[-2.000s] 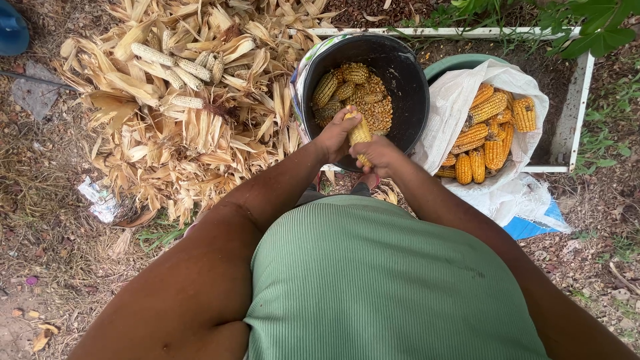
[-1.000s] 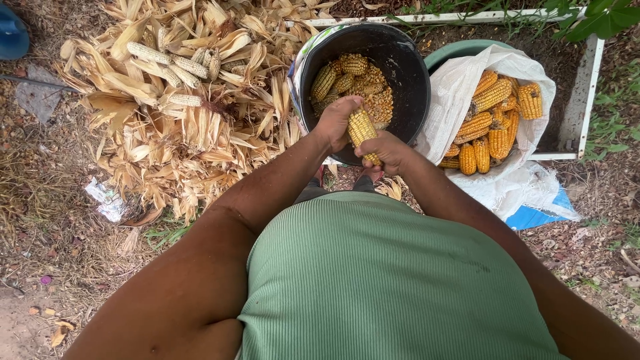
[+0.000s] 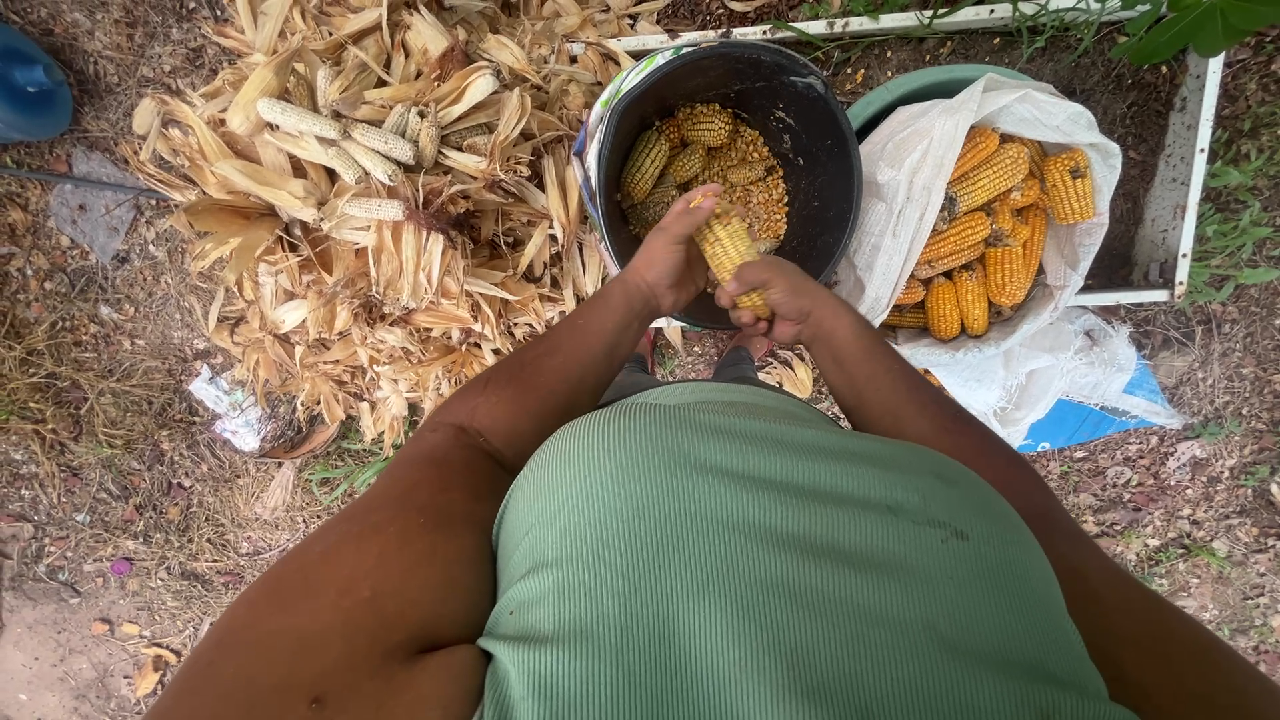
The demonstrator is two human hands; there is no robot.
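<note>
My right hand is closed around the lower end of a yellow corn cob, held tilted over the near rim of a black bucket. Against the cob's upper left side rests my left hand, its thumb and fingers near the top end. Loose kernels and several cobs lie in the bucket. To the right, a white woven sack stands open with several orange-yellow cobs inside. What my fingers do behind the cob is hidden.
Dry corn husks form a big pile at left, with several stripped pale cobs on top. A green tub shows behind the sack, within a white metal frame. A blue container sits at far left.
The cob has stayed between my hands over the bucket's near side, while its tilt and my grip on it have shifted slightly.
</note>
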